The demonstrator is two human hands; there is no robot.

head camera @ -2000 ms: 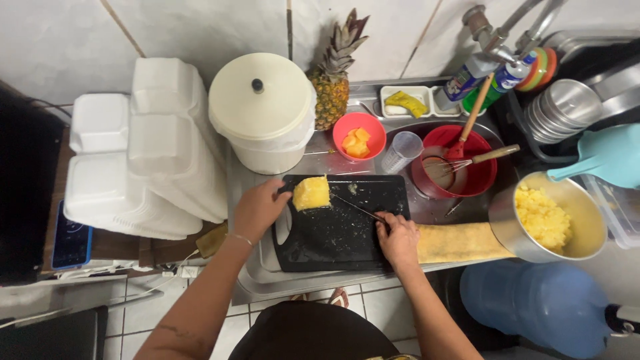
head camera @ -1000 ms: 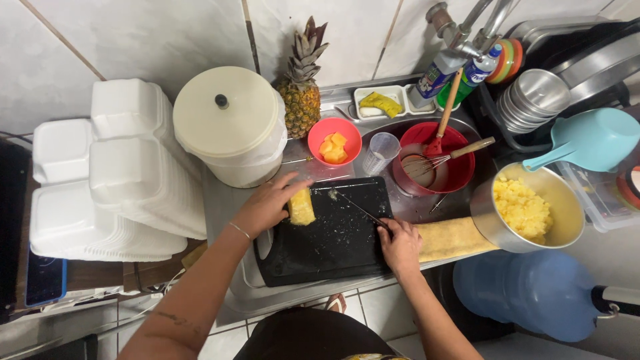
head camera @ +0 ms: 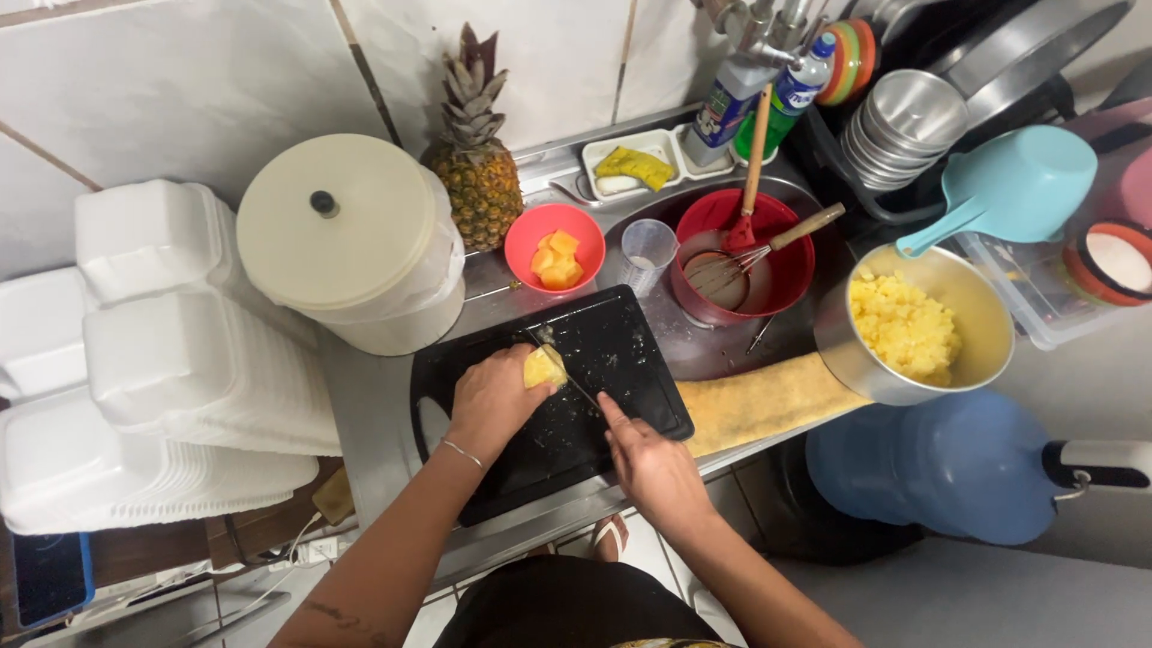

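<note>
My left hand (head camera: 498,393) grips a chunk of yellow pineapple (head camera: 544,367) on the black cutting board (head camera: 576,450). A knife (head camera: 580,391) lies with its blade against the chunk's right side. Its handle is inside my right hand (head camera: 650,457), the index finger stretched along it toward the blade. Small wet bits are scattered over the board. Behind the board stand a pink bowl (head camera: 554,247) with orange fruit pieces and a clear measuring cup (head camera: 647,255). A metal pot (head camera: 985,333) of chopped yellow fruit is at the right.
White foam containers (head camera: 207,369) are stacked at the left, beside a lidded cream bucket (head camera: 337,225). A whole pineapple (head camera: 477,193) stands by the wall. A red bowl (head camera: 801,270) holds a whisk and spatula. A yellow cloth (head camera: 765,400) lies along the sink's edge, above a blue water jug (head camera: 931,463).
My left hand, open beside the chunk one second ago, has closed around it. The knife blade is now against the chunk. The view has turned.
</note>
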